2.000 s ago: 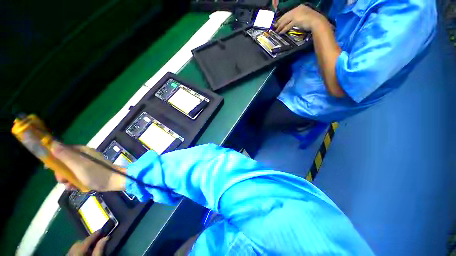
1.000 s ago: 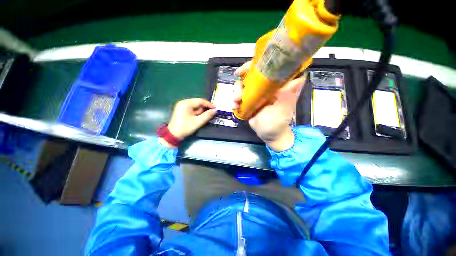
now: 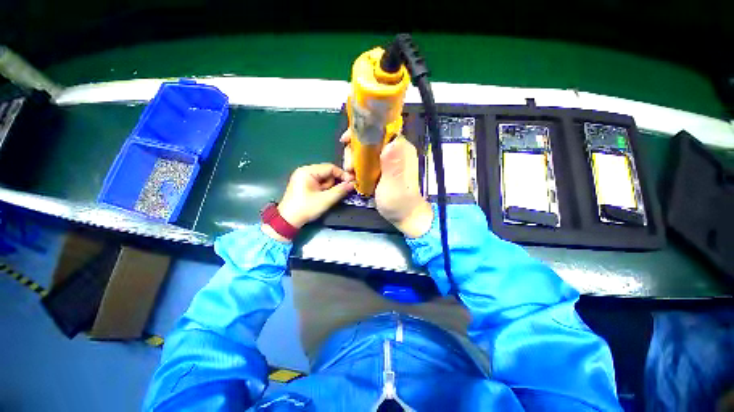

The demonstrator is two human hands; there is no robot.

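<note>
My right hand [image 3: 400,181] grips the yellow-orange electric screwdriver [image 3: 372,117], held upright over the leftmost slot of the foam tray [image 3: 568,173]. Its bit is hidden. My left hand [image 3: 312,193], with a red wristband [image 3: 278,221], has thumb and fingertips together beside the screwdriver's lower end; whether they hold anything cannot be told. The phone in that slot is mostly hidden by hands and tool. Three more open phones lie to the right: one beside the right hand [image 3: 452,165], one in the third slot [image 3: 527,179] and one at the right end [image 3: 613,179].
A blue two-compartment bin [image 3: 181,121] with small grey screws [image 3: 165,183] stands on the green bench at left. Another black tray [image 3: 708,193] lies at the right edge. The black cable [image 3: 439,177] hangs across the tray to my right forearm. A brown box [image 3: 129,291] is below the bench.
The view has swung from the right-hand neighbour to the bench in front. The screwdriver has become more upright and moved left, uncovering the second phone. My left fingertips stay at the leftmost slot.
</note>
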